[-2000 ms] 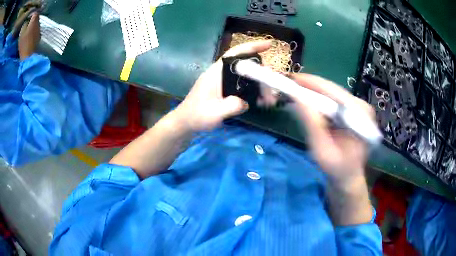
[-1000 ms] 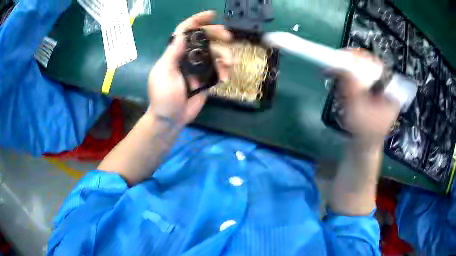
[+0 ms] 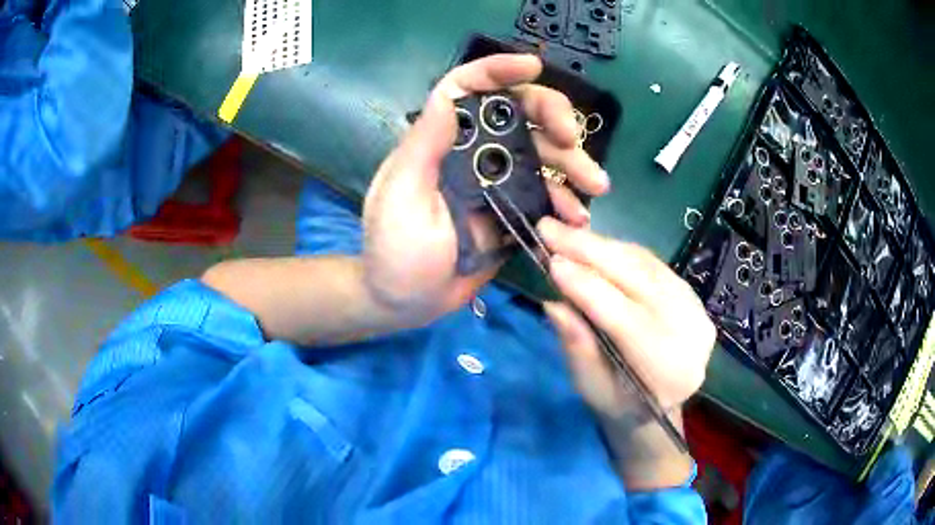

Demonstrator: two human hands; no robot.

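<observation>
My left hand (image 3: pixel 410 220) holds a flat black camera lens cover (image 3: pixel 461 195), its face with three round openings turned up. A thin gold ring shows around each opening. My right hand (image 3: pixel 631 318) grips slim tweezers (image 3: pixel 615 354). Their tips are at the lower edge of the lowest ring (image 3: pixel 493 164); whether they touch it I cannot tell. The black ring box (image 3: pixel 607 97) lies behind my left hand, which hides most of its gold rings. The white paint marker (image 3: pixel 697 118) lies on the green bench, right of the box.
Black lens covers (image 3: pixel 570 23) lie beyond the box. A glossy black blister tray (image 3: pixel 836 297) with plates and rings is at right. A loose ring (image 3: pixel 692 217) lies near its edge. A white dotted sheet (image 3: pixel 277 36) and yellow tape (image 3: pixel 238 97) are at left. A neighbour's blue sleeve (image 3: pixel 62 133) is at far left.
The white paint marker has left my right hand and lies on the bench. My right hand now holds tweezers at the cover. My left hand has moved right with the cover, in front of the ring box.
</observation>
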